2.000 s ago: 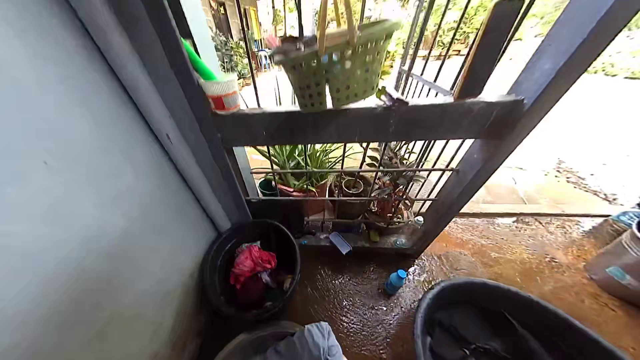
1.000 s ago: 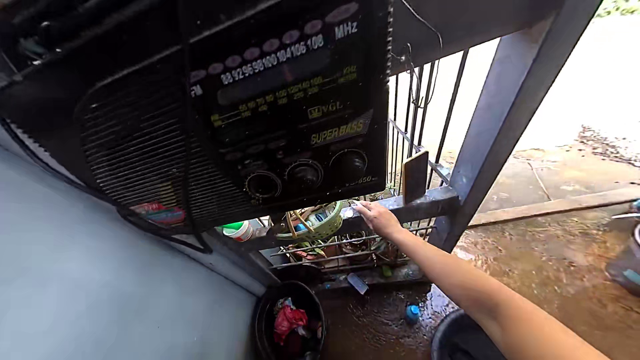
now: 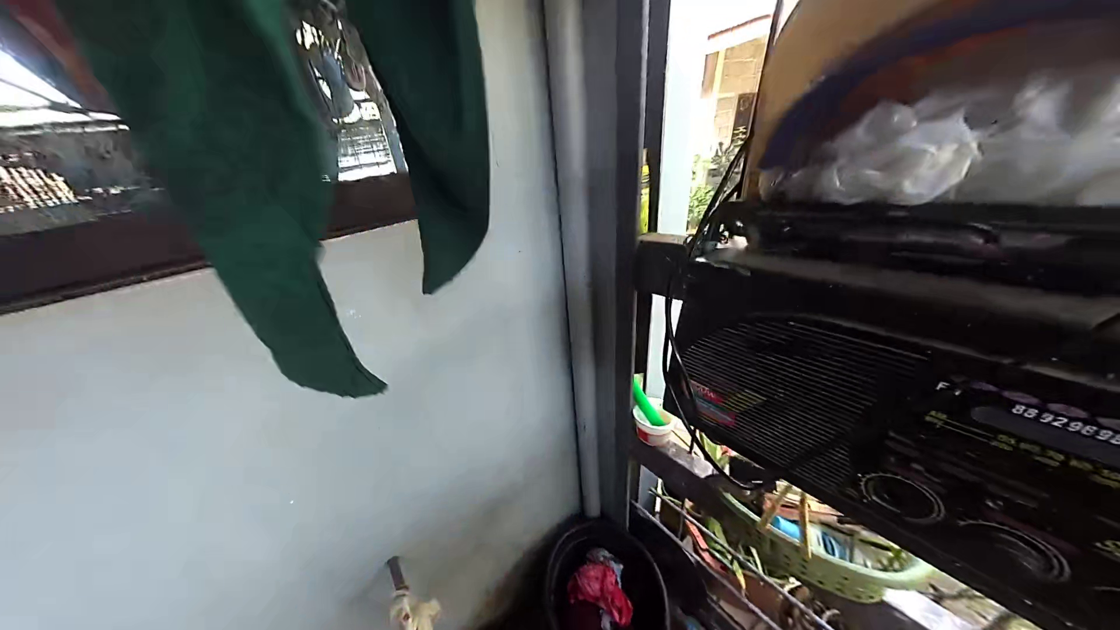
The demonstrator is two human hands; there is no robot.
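Note:
Neither of my hands shows in the present view. A black radio (image 3: pixel 805 394) fills the right side, tilted in the picture, with a cable looping down its left edge. Below it hangs a green plastic basket (image 3: pixel 814 560) with several items inside. Dark green cloth (image 3: pixel 236 175) hangs in front of the wall at the upper left. At the bottom, a black tub (image 3: pixel 560 569) holds a red cloth (image 3: pixel 599 593) and other fabric.
A pale wall (image 3: pixel 394 455) with a grey pipe (image 3: pixel 577 262) meets a dark post (image 3: pixel 612 262). A tap (image 3: pixel 411 604) sticks out low on the wall. On the railing stands a white and red container (image 3: pixel 654 427) with a green object. Clear plastic (image 3: pixel 910 149) lies above the radio.
The view has swung left and up, bringing the green cloth and wall into sight. The hand and arm seen near the basket one second ago are out of view.

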